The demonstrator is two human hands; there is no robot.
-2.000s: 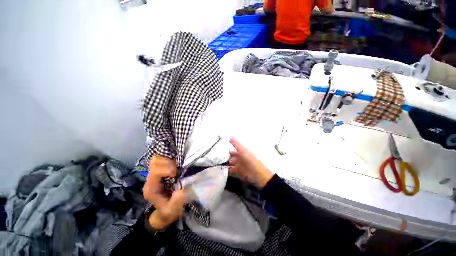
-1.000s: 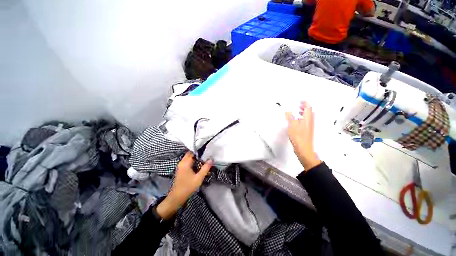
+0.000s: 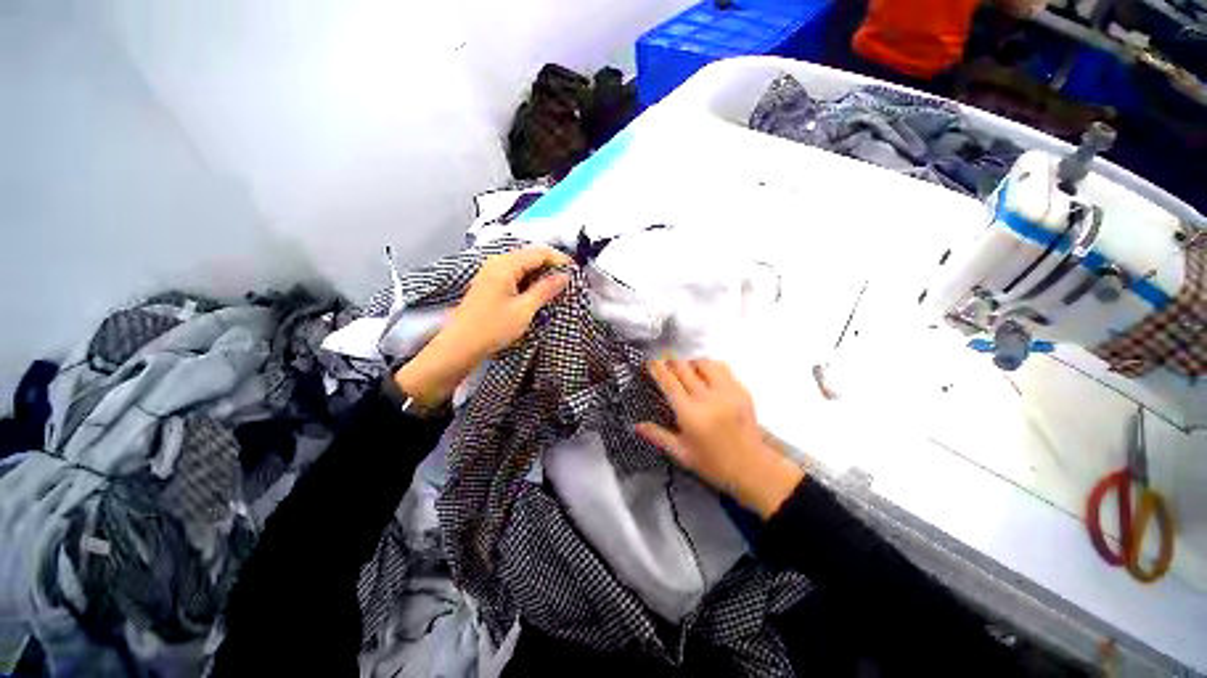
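A black-and-white checked garment [image 3: 540, 384] with white lining [image 3: 622, 510] hangs over the front edge of the white table, down to my lap. Its upper part lies on the table with a short dark strip near the top. My left hand [image 3: 496, 311] pinches the checked cloth near that strip. My right hand [image 3: 708, 421] is on the checked cloth at the table edge, with its fingers bent over it; its thumb grips a fold. The undersides of the fingers are hidden.
The sewing machine head [image 3: 1059, 252] is at the right, with plaid cloth [image 3: 1171, 318] on it. Scissors [image 3: 1132, 517] lie at the right. A grey cloth heap [image 3: 146, 437] is at lower left. Cloth pieces [image 3: 900, 133] lie in the trough. A blue crate [image 3: 721, 43] and an orange-clad person [image 3: 913, 33] are behind.
The view has shifted. My left hand has moved up along the garment. My right hand has come down from above the table onto the checked cloth, which now covers more of the lining.
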